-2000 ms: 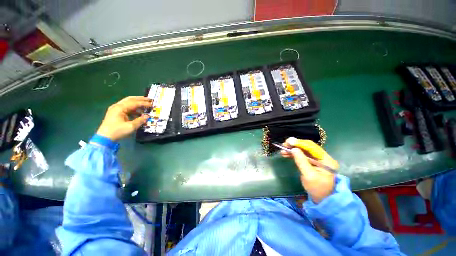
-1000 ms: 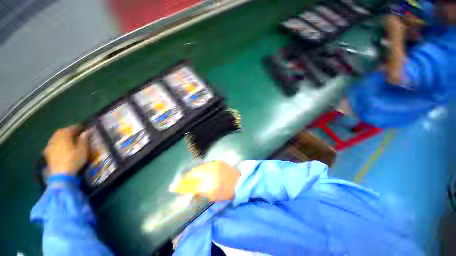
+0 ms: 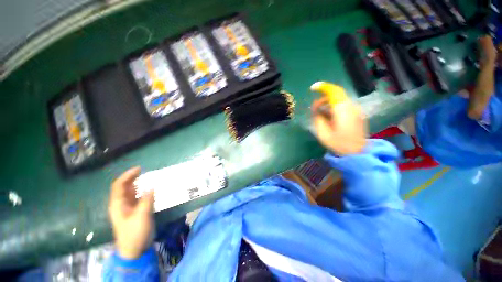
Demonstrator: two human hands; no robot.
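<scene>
A phone mid-frame [image 3: 184, 180] glares white near the bench's front edge. My left hand [image 3: 132, 212] holds its left end between thumb and fingers. My right hand [image 3: 342, 124] is blurred and raised right of the cable bundle, with the yellow hand tool [image 3: 330, 92] in its grip. The black foam tray [image 3: 107, 102] lies behind, with one phone in the far left slot, a bare second slot and three phones to the right. The black coaxial cable bundle [image 3: 260, 114] with gold ends lies against the tray's near edge.
Black and red parts [image 3: 393, 66] lie on the green mat to the right, with another phone tray [image 3: 407, 25] behind them. Another person's arm [image 3: 483, 77] is at the far right. White scraps [image 3: 15, 198] lie at the left.
The view has shifted. A phone that was in the tray's second slot is now out at the front edge in my left hand. My right hand has moved from the front edge to the right of the bundle.
</scene>
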